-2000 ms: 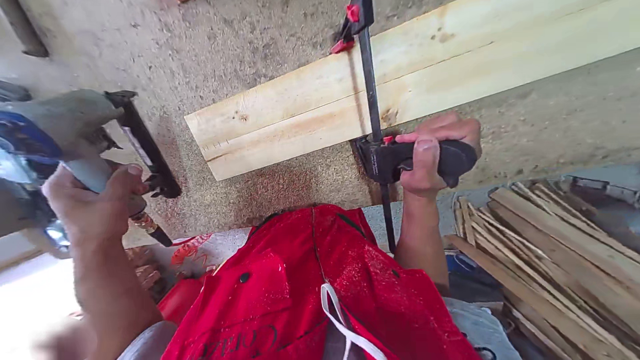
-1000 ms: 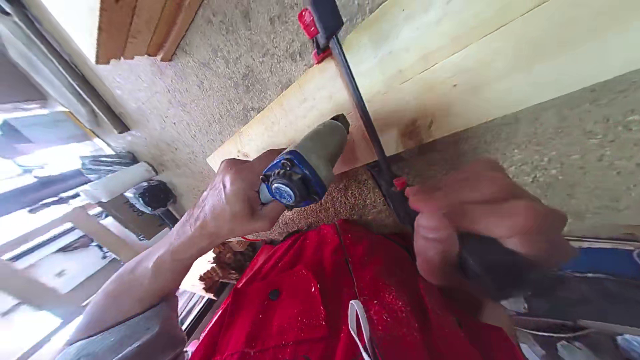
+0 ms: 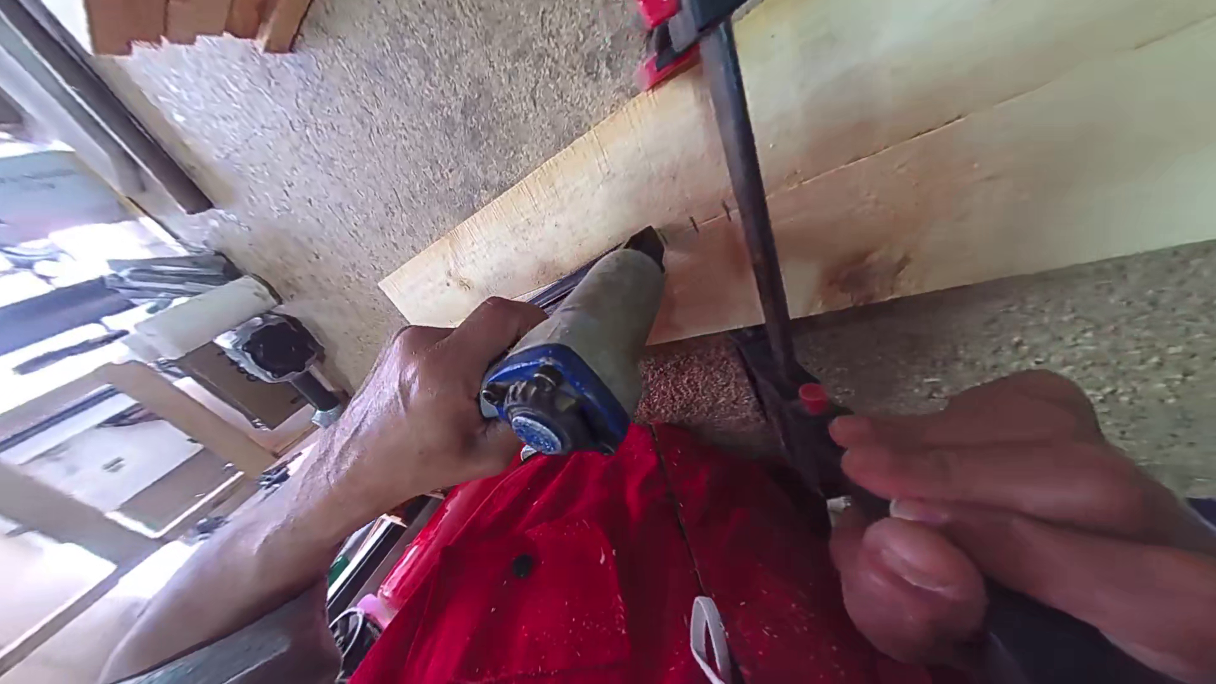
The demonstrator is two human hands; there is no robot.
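My left hand (image 3: 446, 389) is closed around the grip of a pneumatic stapler (image 3: 598, 323), grey with a blue rim. Its dark nose rests at the seam between two pale wooden boards (image 3: 902, 180) lying edge to edge. Two short dark marks, like staples, show on the seam between the nose and the clamp bar. A bar clamp (image 3: 746, 180) with a steel bar and red pads crosses the boards. At the right, my right hand (image 3: 988, 503) grips the clamp's dark handle, which its fingers partly hide.
Rough particle board (image 3: 456, 123) lies under the boards. Reddish wood pieces (image 3: 190, 21) stand at the upper left. A dark metal bar (image 3: 142, 133) and a black-headed tool (image 3: 275, 347) are further left. My red, dust-specked garment (image 3: 560, 570) fills the lower middle.
My left hand has brought the stapler from the left side onto the boards, over the seam. My right hand has stayed at the clamp handle. The view has shifted closer.
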